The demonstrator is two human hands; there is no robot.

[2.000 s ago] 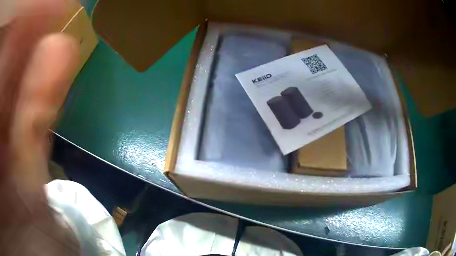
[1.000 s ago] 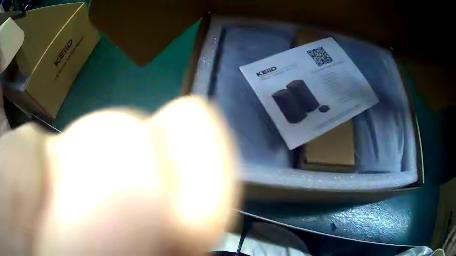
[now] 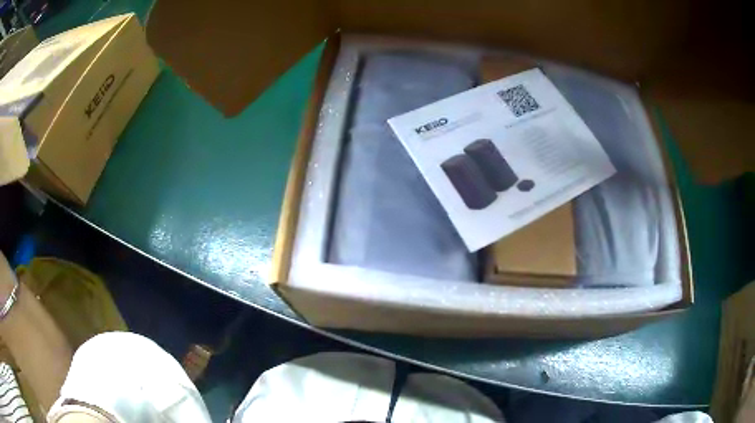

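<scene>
An open brown carton (image 3: 464,320) sits in front of me, its lid (image 3: 530,25) raised behind it. A white foam insert (image 3: 389,282) lines it. Two units in thin bluish-white wrap lie inside, one on the left (image 3: 397,190) and one on the right (image 3: 625,223). A narrow brown accessory box (image 3: 538,248) lies between them. A white leaflet (image 3: 550,153) lies tilted on top, showing a QR code and two dark cylinders. Neither of my hands can be made out in view.
A KEiiD carton (image 3: 99,107) stands at the left on the green worktop (image 3: 190,198). Another carton (image 3: 737,355) is cut off at the right. Another person's arm (image 3: 29,330) with a bracelet shows at the lower left. The metal edge curves below the cartons.
The blurred hand that covered the left and lower middle of the view is gone. The view has shifted slightly. The leaflet and the carton's contents keep their places.
</scene>
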